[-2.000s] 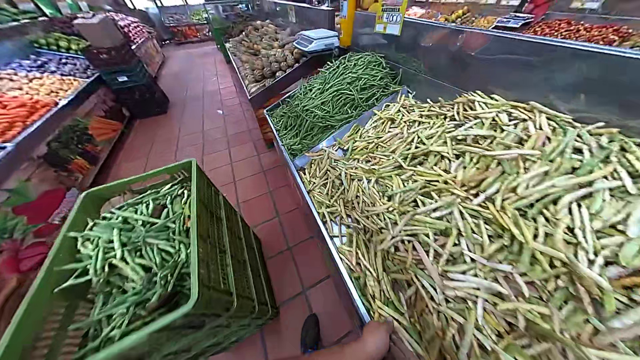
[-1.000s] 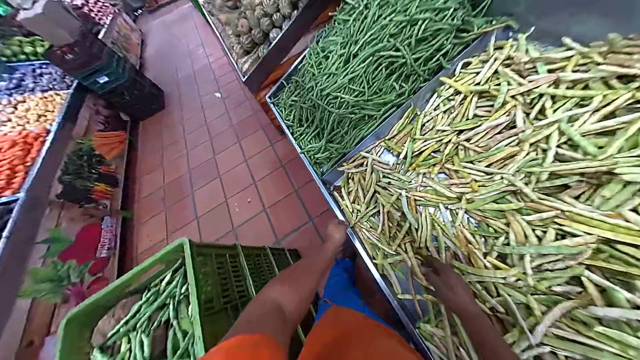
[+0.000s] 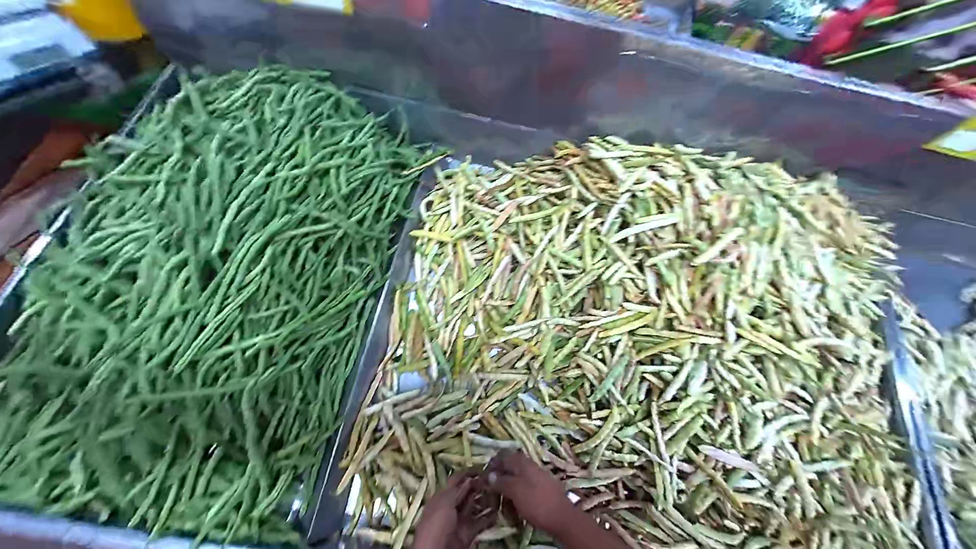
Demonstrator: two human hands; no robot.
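Note:
Both of my hands are at the bottom of the head view, over the near edge of a heap of pale yellow-green bean pods [image 3: 656, 305]. My left hand [image 3: 456, 509] and my right hand [image 3: 526, 488] meet at the fingertips, low among the pods. Their fingers are bent and blurred, and whether pods are between them cannot be told. A metal divider [image 3: 374, 351] runs just left of the hands. Beyond it lies a heap of long green beans [image 3: 213, 305].
A metal back wall [image 3: 534, 99] stands behind both heaps. Another metal divider [image 3: 911, 412] is at the right, with more pods past it. Part of a scale [image 3: 42, 46] shows at the upper left. The bin's front rim [image 3: 99, 535] crosses the lower left.
The view has swung right, and the green crate is out of sight. My left hand, on the bin's front rim a second ago, has come in among the pods beside my right hand.

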